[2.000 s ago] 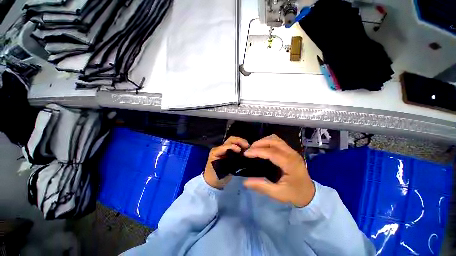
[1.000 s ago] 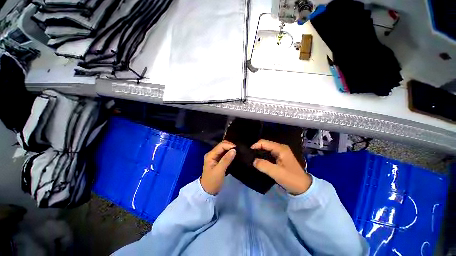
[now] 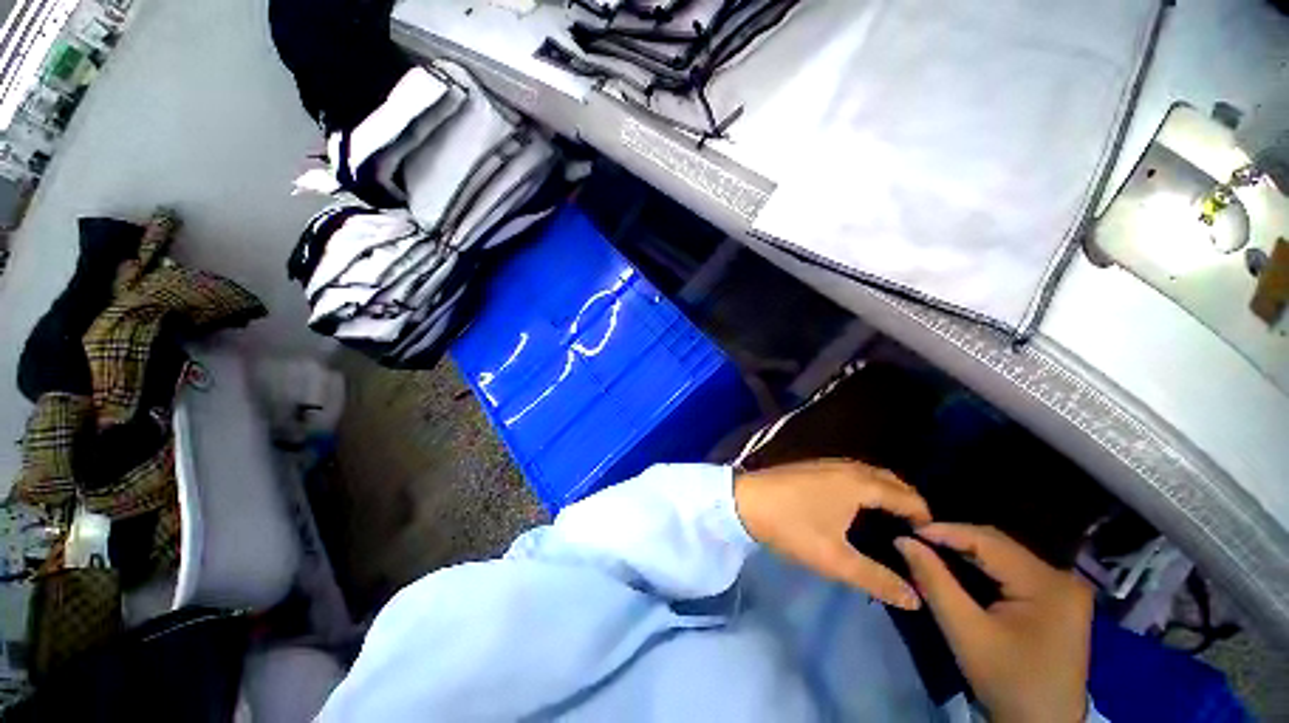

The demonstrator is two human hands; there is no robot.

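A small black piece [image 3: 944, 643] is held over the lap, below the front edge of the table. My left hand [image 3: 827, 523] pinches its upper left part, fingers curled over it. My right hand [image 3: 1021, 622] grips it from the right with thumb and fingers. The two hands nearly touch, and part of the piece hangs down between them. The fingers hide much of its shape. A white panel [image 3: 961, 156] with black edges lies flat on the table above the hands.
The needle plate [image 3: 1187, 212] and a brown-yellow block [image 3: 1272, 287] are at the right. A blue crate [image 3: 601, 360] stands below the table. A hanging panel bundle [image 3: 424, 212] is at upper left. Plaid fabric [image 3: 142, 339] lies on a white surface at far left.
The view has swung left and tilted, so the black stack and phone are out of the picture. The hands have come closer together, and the black piece is bunched more between them.
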